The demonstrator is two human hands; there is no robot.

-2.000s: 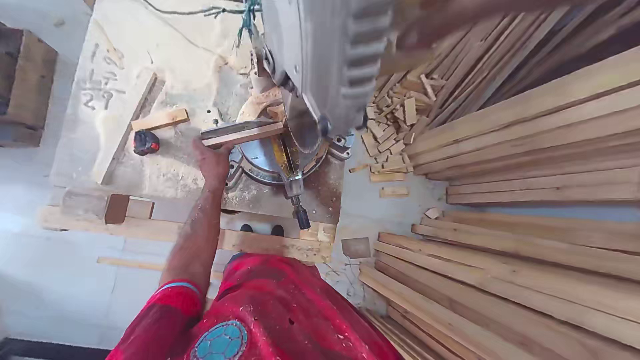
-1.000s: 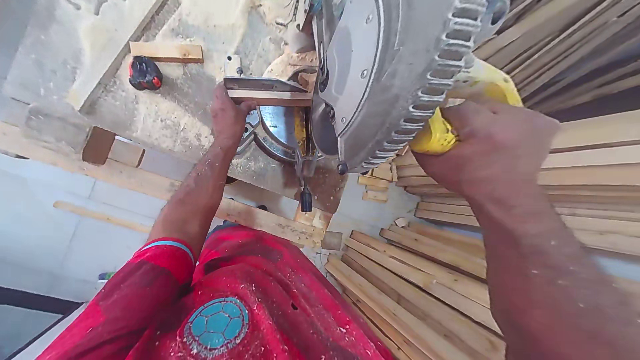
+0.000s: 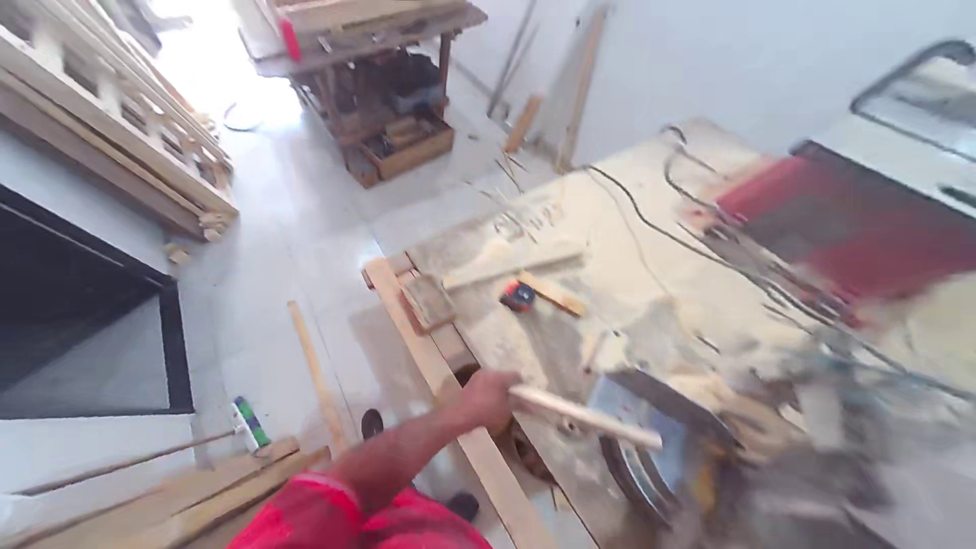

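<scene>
My left hand is closed around one end of a short wooden strip, whose other end reaches over the base of a miter saw at the lower right. Blur covers much of the saw. My right hand is outside the view. Beyond my left hand, a red and black tape measure lies on the dusty worktable beside a small wooden block.
A long board runs along the table's near edge, with a block by it. Dark cables cross the sawdust. A workbench stands beyond, stacked lumber at left, and a stick lies on the floor.
The view has swung far to the left. My left hand now holds the wooden strip away from the saw's fence, at an angle. My right hand, on the saw's yellow handle one second ago, has left the view.
</scene>
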